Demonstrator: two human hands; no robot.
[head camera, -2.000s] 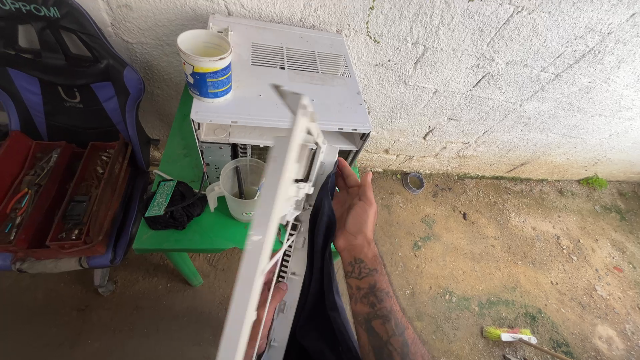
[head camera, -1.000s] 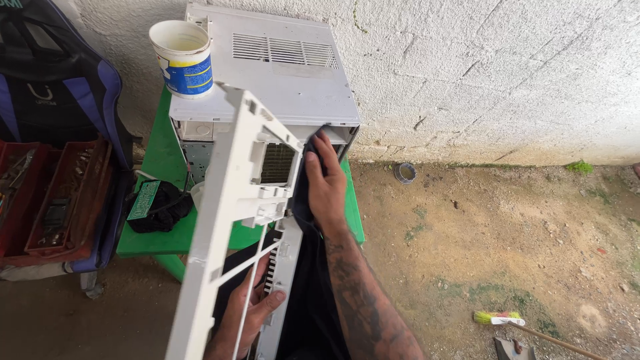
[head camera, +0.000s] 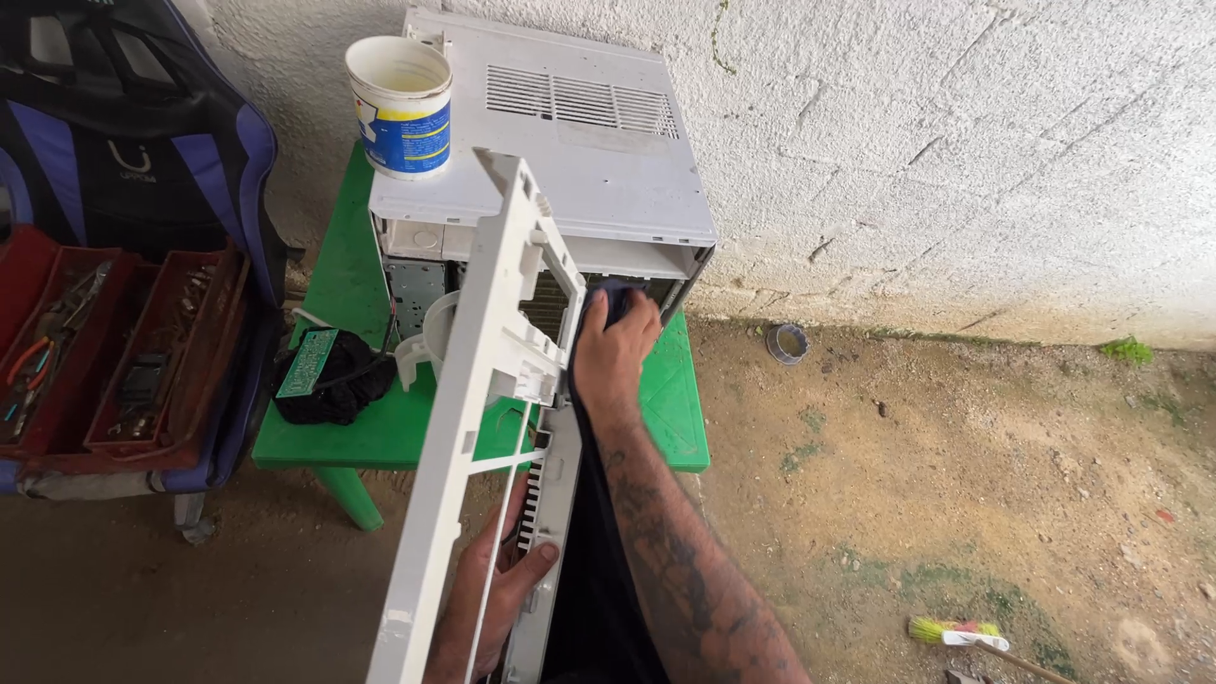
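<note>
A white plastic front frame of an air conditioner (head camera: 465, 380) stands on edge before me. My left hand (head camera: 499, 579) grips its lower part, thumb over the side near a slotted strip. My right hand (head camera: 617, 351) presses a dark cloth (head camera: 622, 299) against the frame's upper outer side; the cloth hangs down along it. Behind stands the window air conditioner's white metal housing (head camera: 570, 180), its front exposed, on a green plastic table (head camera: 674, 408). A plastic tub (head camera: 402, 109) with a blue and yellow label sits on top. The frame partly hides a translucent jug (head camera: 442, 332).
A green circuit board (head camera: 309, 363) lies on a black bundle (head camera: 351, 389) on the table. At left, a red metal toolbox (head camera: 85, 456) rests on a gaming chair (head camera: 133, 161). On the ground are a small round bowl (head camera: 788, 344) and a broom (head camera: 955, 632); a rough white wall (head camera: 902, 171) rises behind.
My right hand, open beside the frame two seconds ago, now bunches the cloth against it. The frame has turned so that its window opening shows more. My left hand stays on its lower part.
</note>
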